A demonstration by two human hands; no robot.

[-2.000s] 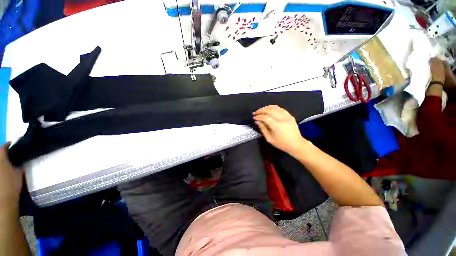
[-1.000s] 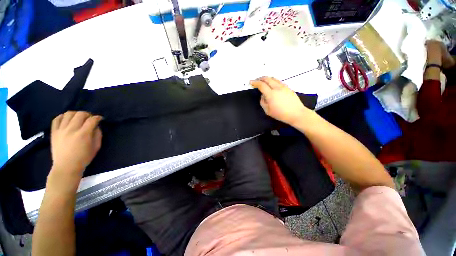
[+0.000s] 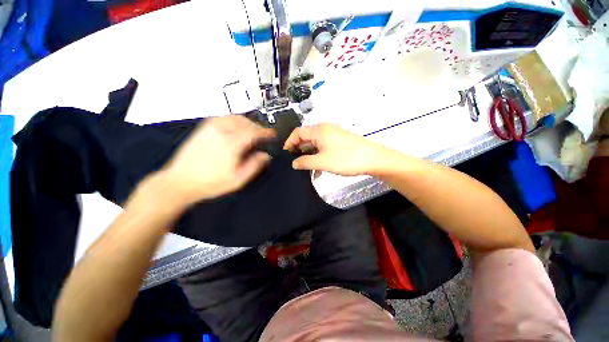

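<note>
Black cut cloth (image 3: 267,214) lies across the white machine table, with its right end at the presser foot (image 3: 275,107) of the white sewing machine (image 3: 427,50). A long black strip (image 3: 43,227) bends down over the table's left end. My left hand (image 3: 224,157), slightly blurred, is on top of the cloth just left of the foot. My right hand (image 3: 327,148) is at the cloth's right edge, just below the foot, thumb and fingertips pinched near the edge. The two hands' fingertips are close together but apart.
Red-handled shears (image 3: 507,119) lie at the table's right, beside a tan block (image 3: 539,85). A dark control panel (image 3: 515,28) is at the machine's right. White cloth (image 3: 591,83) lies at the far right. A red sleeve (image 3: 584,207) of another person shows there.
My left hand has moved right, from the cloth's left part to beside the foot. My right hand has moved left and down. The cloth has shifted left and bunched.
</note>
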